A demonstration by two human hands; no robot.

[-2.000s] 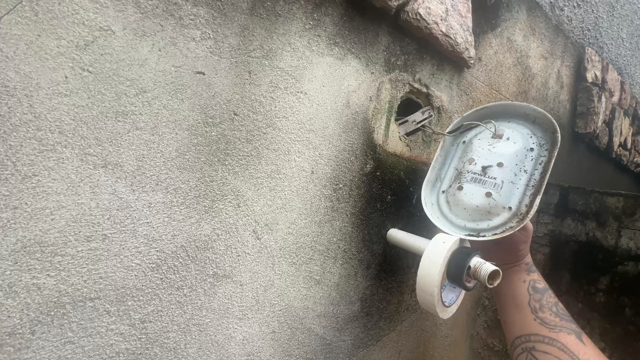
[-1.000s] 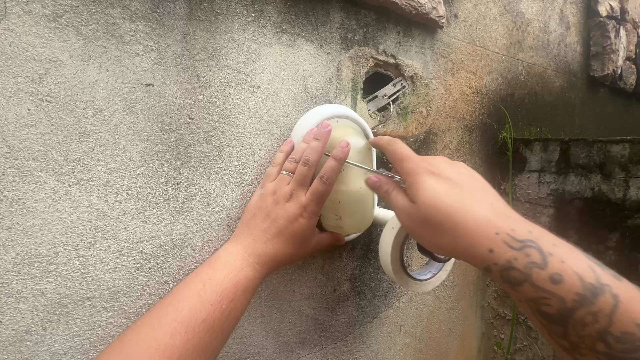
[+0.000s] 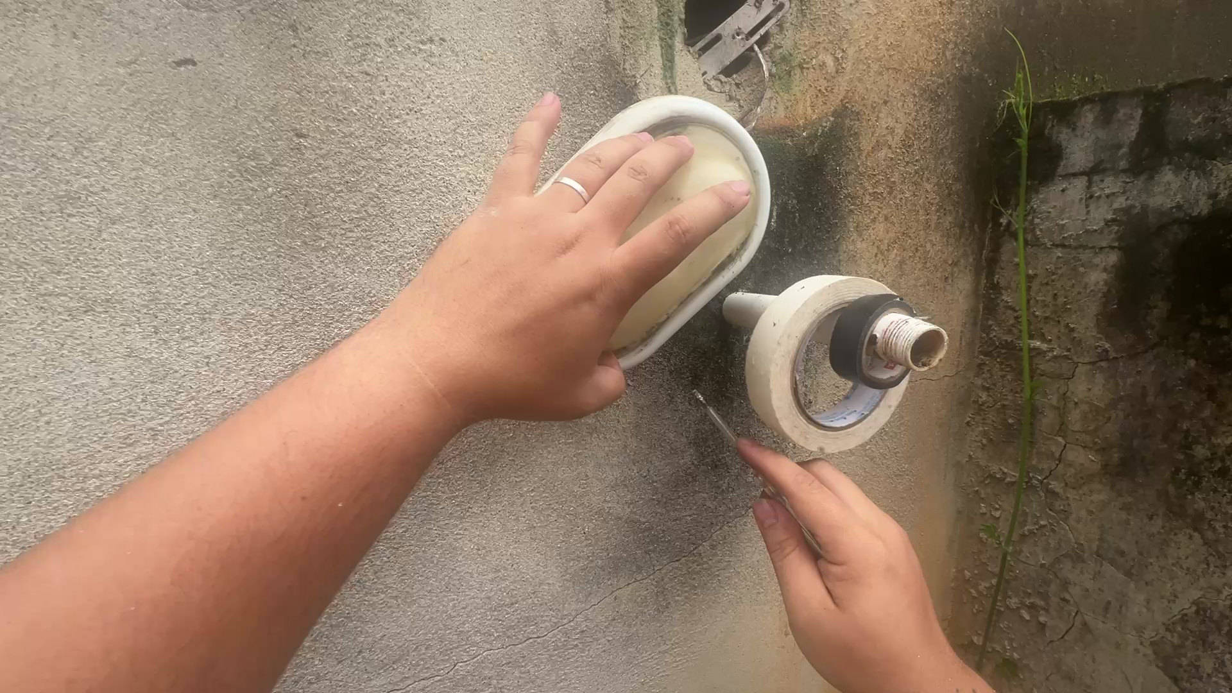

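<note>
An oval bulkhead light fixture (image 3: pixel 707 241) with a white rim and a yellowed cover leans tilted against the rough wall. My left hand (image 3: pixel 568 260), a ring on one finger, grips it with the fingers spread over the cover and the thumb at its lower edge. Below and to the right, my right hand (image 3: pixel 847 568) holds a thin metal screwdriver (image 3: pixel 715 418), its tip pointing up and left, apart from the fixture; its handle is hidden in the hand. Behind the fixture's upper right edge, a wire (image 3: pixel 764 87) runs down from a metal bracket (image 3: pixel 739 38) at the wall hole.
A white threaded pipe (image 3: pixel 748 309) sticks out of the wall right of the fixture. On it hang a roll of white tape (image 3: pixel 778 371) and a smaller roll of black tape (image 3: pixel 851 339). A thin green plant stem (image 3: pixel 1023 337) stands before the stained wall at right.
Two seconds ago the fixture's metal back faced the camera; now its cover does. Since one second ago, my right hand and the screwdriver have moved down, away from the fixture.
</note>
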